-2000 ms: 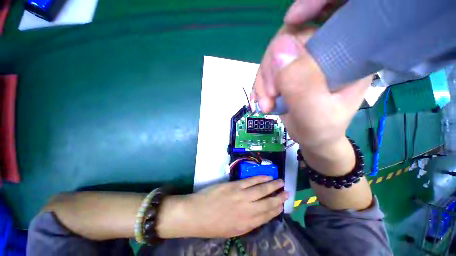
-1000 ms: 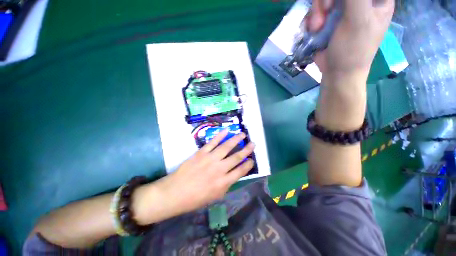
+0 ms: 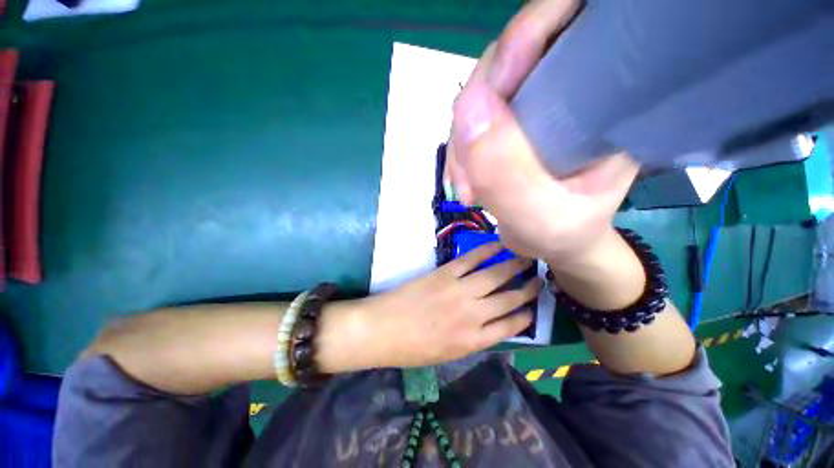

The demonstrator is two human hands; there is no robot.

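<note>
The black device housing (image 3: pixel 442 187) lies on a white foam sheet (image 3: pixel 407 137) in front of me. The blue battery pack (image 3: pixel 475 245) shows in its lower half, with thin red, black and white wires (image 3: pixel 466 222) above it. My left hand (image 3: pixel 443 315) lies flat over the battery pack and the lower housing, fingers spread. My right hand (image 3: pixel 539 183) grips the large grey electric screwdriver (image 3: pixel 677 82), close to the camera, over the upper housing. The hand and driver hide the circuit board and the driver's tip.
Red foam sheets (image 3: pixel 32 183) are at the far left. Part of another white sheet (image 3: pixel 87 7) is at the top left. A blue cord (image 3: pixel 711 251) hangs at the right beside a partly hidden box. Yellow-black striped tape (image 3: pixel 572 370) runs along the bench edge.
My right hand has come back from the feeder at upper right to above the housing with the screwdriver, hiding the board again. My left hand still rests on the battery and housing.
</note>
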